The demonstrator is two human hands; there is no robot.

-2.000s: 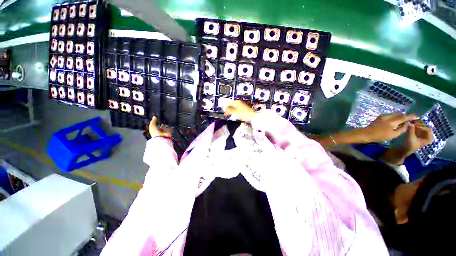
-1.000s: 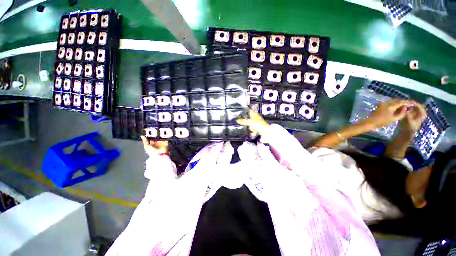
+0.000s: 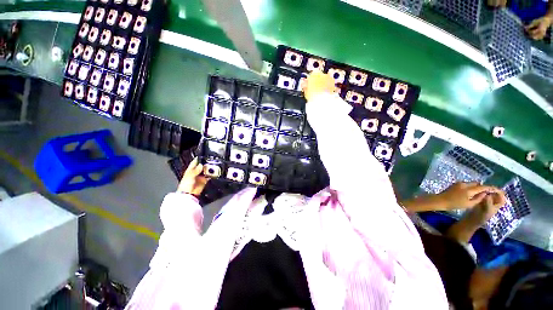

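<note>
A black pocket tray [image 3: 291, 147] with several pale units [image 3: 264, 139] in its lower left pockets lies in front of me, tilted and overlapping the left side of a fuller black tray [image 3: 407, 103]. My left hand [image 3: 193, 180] grips the part-filled tray's lower left corner. My right hand [image 3: 320, 86] reaches over the fuller tray, fingertips down among its upper left units. Whether it pinches a unit cannot be told. My right sleeve hides part of both trays.
A full black tray [image 3: 109, 60] stands at the left. Black trays [image 3: 159, 134] lie at the bench edge. The green belt [image 3: 364, 36] runs behind. A blue stool [image 3: 82, 158] is on the floor. At right, a person's hands [image 3: 479, 200] work above small-cell trays; a white bracket-like piece [image 3: 414, 140] lies nearby.
The part-filled tray has moved right from between the other trays, held by both hands a second ago. My right hand has since left it and reached up to the fuller tray.
</note>
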